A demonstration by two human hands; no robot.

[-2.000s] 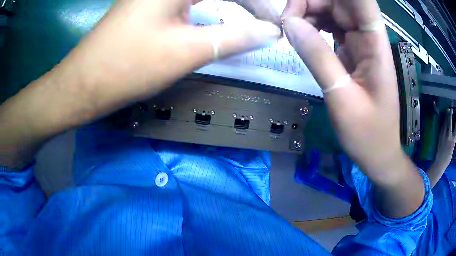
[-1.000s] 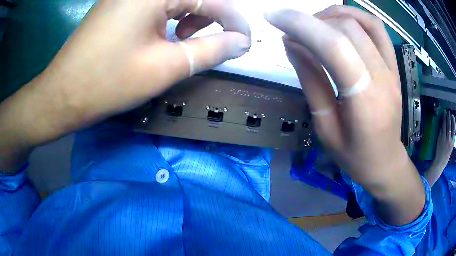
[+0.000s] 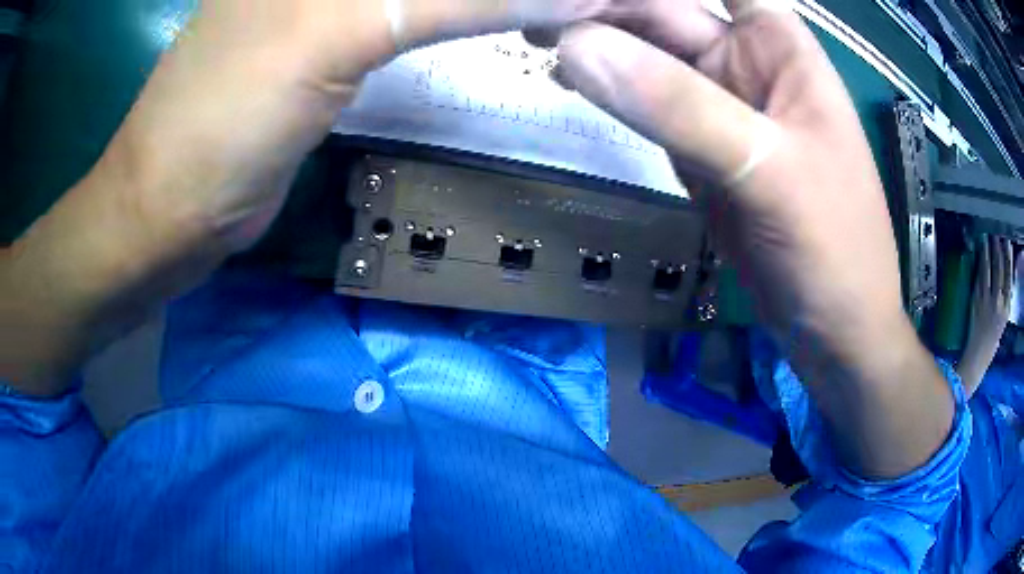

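Observation:
My left hand [image 3: 281, 101] reaches over the white surface [image 3: 449, 95] from the left; its fingertips are blurred and cut off by the top edge. My right hand [image 3: 752, 146] meets it at the top centre, thumb and fingers bent close together. Whether a tiny part is between the fingertips cannot be told. Pale finger cots show on both hands. The metal fixture [image 3: 472, 286] lies in front of me with several dark pockets in a row. Small dark specks [image 3: 528, 58] lie on the white surface near my right thumb.
A second metal bar with screws [image 3: 916, 207] stands at the right on the green mat [image 3: 67, 123]. Beyond it is a grey rail [image 3: 983, 191]. Another person's hand [image 3: 992, 303] and blue sleeve show at the far right. A blue object [image 3: 696, 387] is below the fixture's right end.
My hands were together, then apart a second ago, and are together again at the top. The fixture appears further right in view, with its left end now uncovered.

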